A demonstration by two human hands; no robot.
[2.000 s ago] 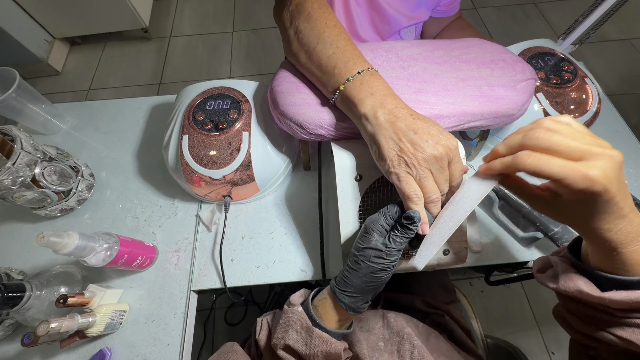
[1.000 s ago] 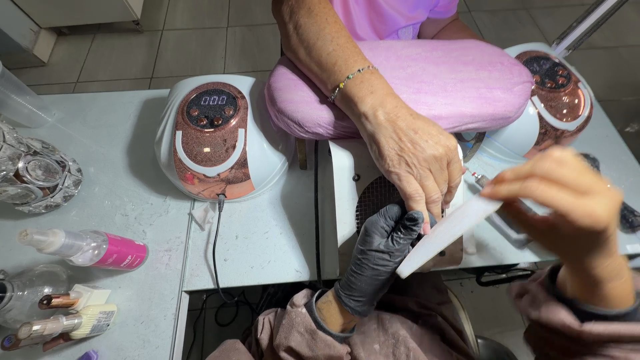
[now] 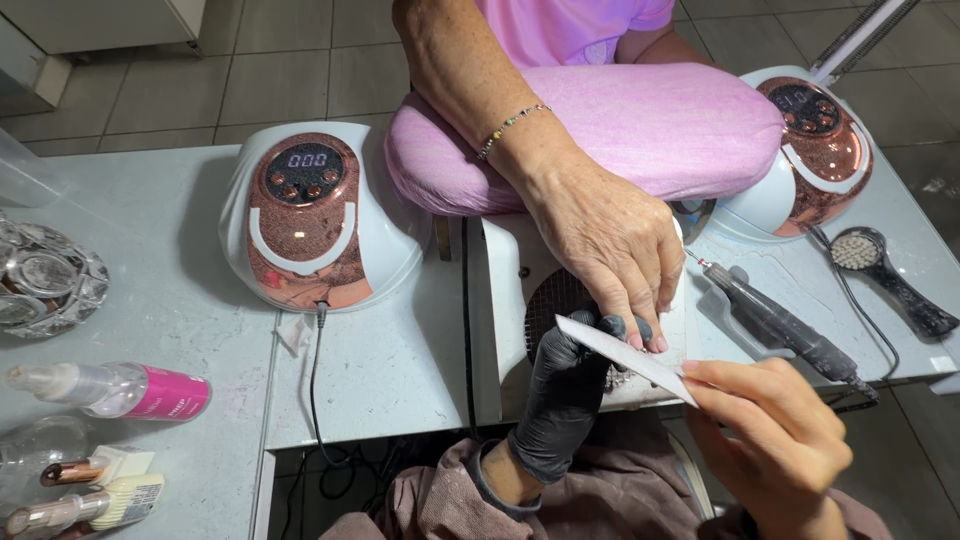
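My left hand [image 3: 566,390], in a black glove, holds a fingertip of another person's hand [image 3: 611,232] above the dust collector's round grille [image 3: 551,296]. That person's forearm, with a beaded bracelet, lies across a pink padded armrest [image 3: 645,135]. Bare, my right hand [image 3: 765,420] pinches one end of a white nail file [image 3: 626,356]. The file slants up and leftward across my gloved fingers, close to the person's fingernails. Whether it touches a nail cannot be told.
Nail lamps stand left [image 3: 304,225] and right [image 3: 825,157] of the armrest. A nail drill [image 3: 780,322] rests in a cradle, beside a black scoop-shaped holder [image 3: 885,277]. At left lie a spray bottle [image 3: 142,391], small bottles [image 3: 97,502] and a glass container [image 3: 49,277]. A cord [image 3: 313,390] hangs over the edge.
My right hand has moved down with the file, whose tilt has reversed; its free end now points up and left. My left hand still holds the person's finger.
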